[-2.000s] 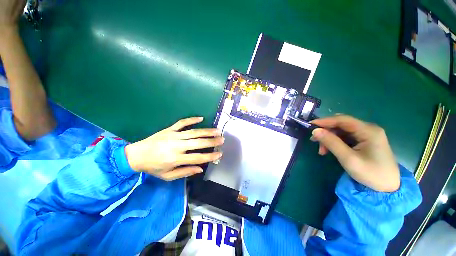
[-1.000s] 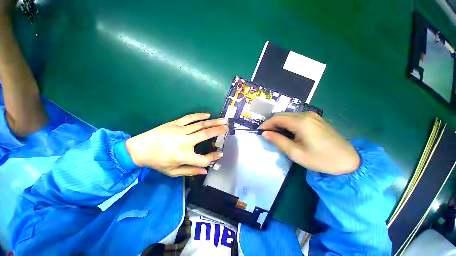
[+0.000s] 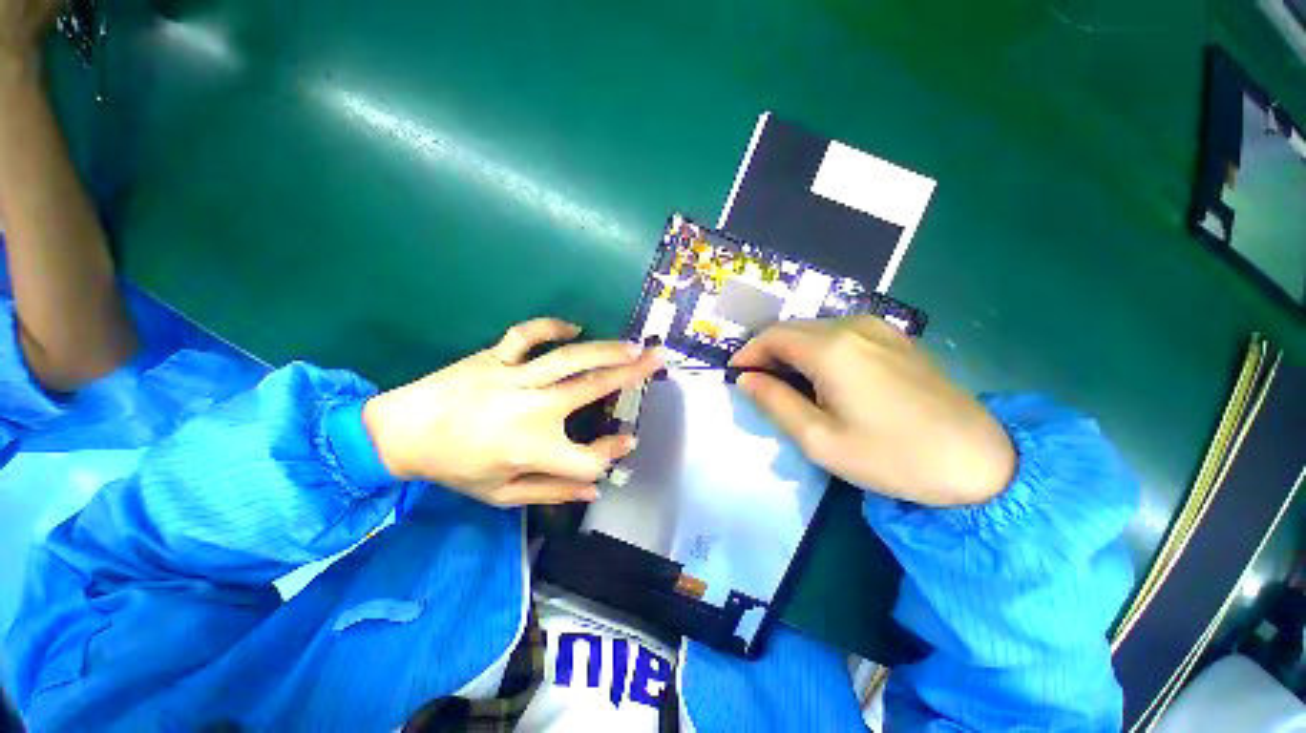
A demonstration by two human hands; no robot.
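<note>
An open tablet unit (image 3: 702,487) lies tilted in front of me, its silver-white panel towards me and its main board (image 3: 738,304) at the far end. My left hand (image 3: 509,415) rests on the tablet's left edge, fingers spread, one fingertip near the board's lower left corner. My right hand (image 3: 867,408) is over the board's near edge, thumb and forefinger pinched on dark tweezers (image 3: 733,374). The tweezer tips point left, towards my left fingertip; what they touch is too small to tell. An orange flex cable (image 3: 690,586) shows at the panel's near end.
A black and white adhesive tape sheet (image 3: 805,193) lies beyond the tablet, partly hidden by it. Another open tablet (image 3: 1268,193) lies at the far right. Long tape strips (image 3: 1217,501) stand at the right. Another person's arm (image 3: 60,244) is at the left, on the green mat (image 3: 473,86).
My right hand has moved left from the board's right side to the middle of its near edge. My left fingertips have shifted slightly inward. The view has shifted a little.
</note>
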